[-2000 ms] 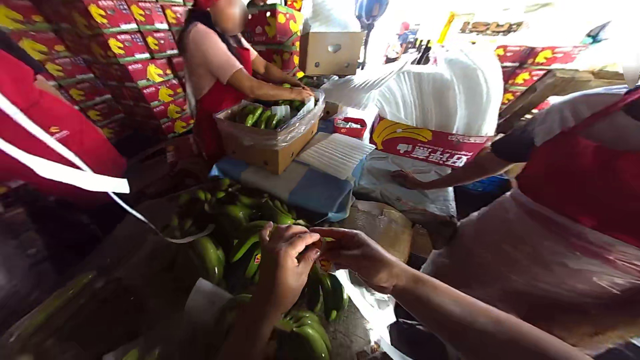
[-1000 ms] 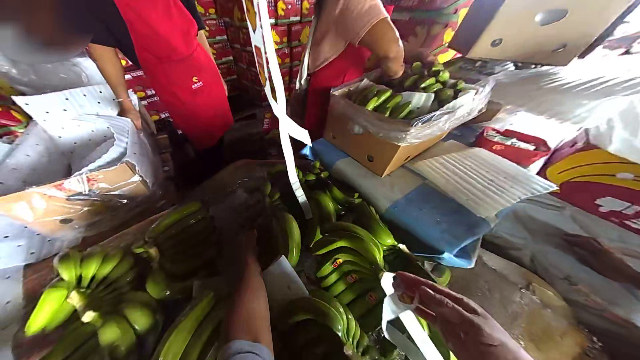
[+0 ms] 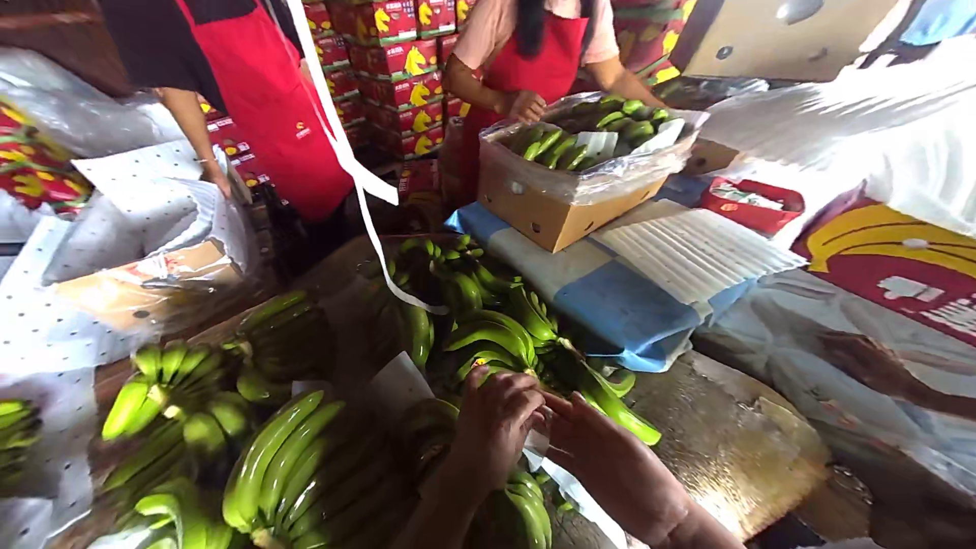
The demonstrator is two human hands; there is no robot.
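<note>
Just in front of me, my left hand [image 3: 496,419] and my right hand [image 3: 614,469] meet over a heap of green banana bunches [image 3: 492,335]. The fingers of my left hand are bent beside a small sticker [image 3: 480,361] on a banana. Below the fingers of my right hand hangs a white strip of backing paper [image 3: 536,450], which that hand seems to pinch. A white paper sheet [image 3: 400,385] stands among the bunches to the left of my hands. More banana bunches [image 3: 282,465] lie at the lower left.
A person in a red apron [image 3: 537,46] handles an open carton of bananas [image 3: 564,217]. Another person in a red apron [image 3: 255,99] stands beside a lined carton [image 3: 145,286]. A blue-white padded cover [image 3: 633,305] and a red tray [image 3: 751,210] are at the right. A co-worker's arm [image 3: 884,366] reaches in.
My left hand has come up from low among the bananas to meet my right hand. The view swung left from two seconds ago. The person at the carton has moved a hand to its near-left rim.
</note>
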